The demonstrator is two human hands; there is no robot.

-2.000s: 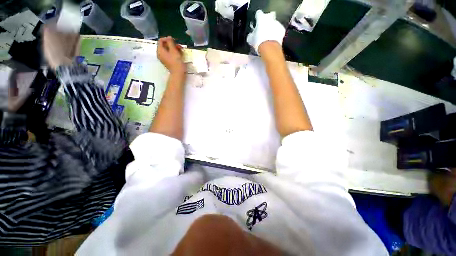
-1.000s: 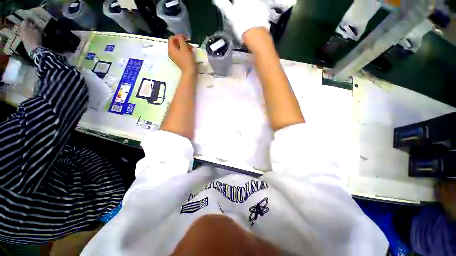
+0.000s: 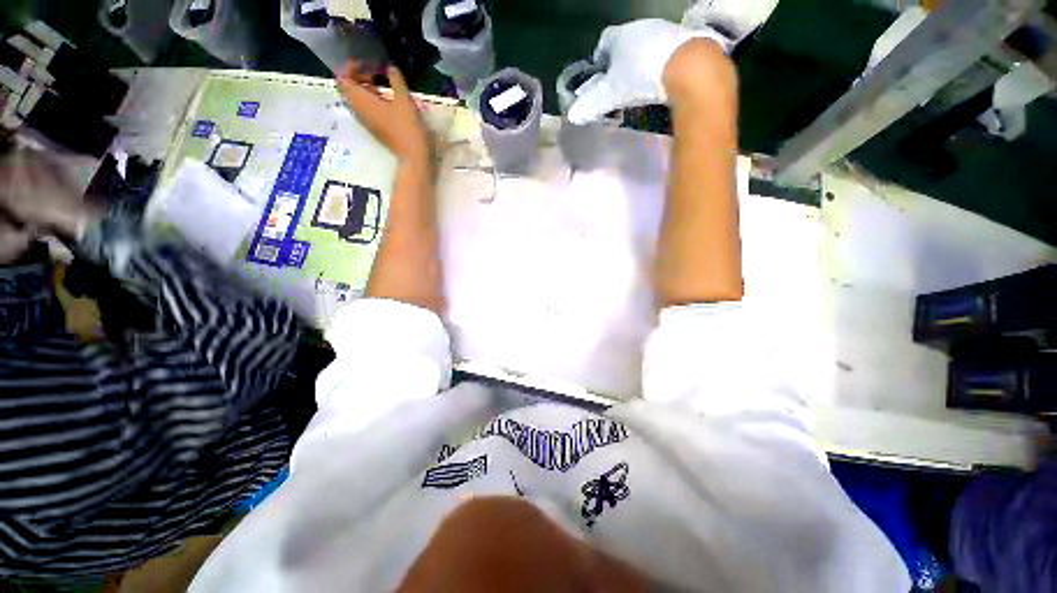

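A bagged product unit (image 3: pixel 510 122) stands upright on the bench's far edge, its black top with a white label in a cloudy sleeve. A second bagged unit (image 3: pixel 580 137) stands just right of it. My right hand (image 3: pixel 643 75), in a white knit glove, has its fingers around the upper part of this second unit and partly hides it. My left hand (image 3: pixel 383 110) is bare, with curled fingers at the lower end of another bagged unit (image 3: pixel 336 37) on the belt; whether it grips is unclear. One more bagged unit (image 3: pixel 461 46) stands between my hands.
More bagged units (image 3: pixel 220 35) stand on the dark green belt at upper left. Green printed cardboard (image 3: pixel 319 174) with white paper (image 3: pixel 206 209) lies left. A neighbour's striped sleeve (image 3: pixel 197 301) reaches in. A slanting metal post (image 3: pixel 893 87) and black retail boxes (image 3: pixel 985 319) are at right.
My right hand has come back from the belt and moved right, and a second bagged unit now stands beside the first. My left hand has moved left to another unit. The neighbour's arm has moved nearer.
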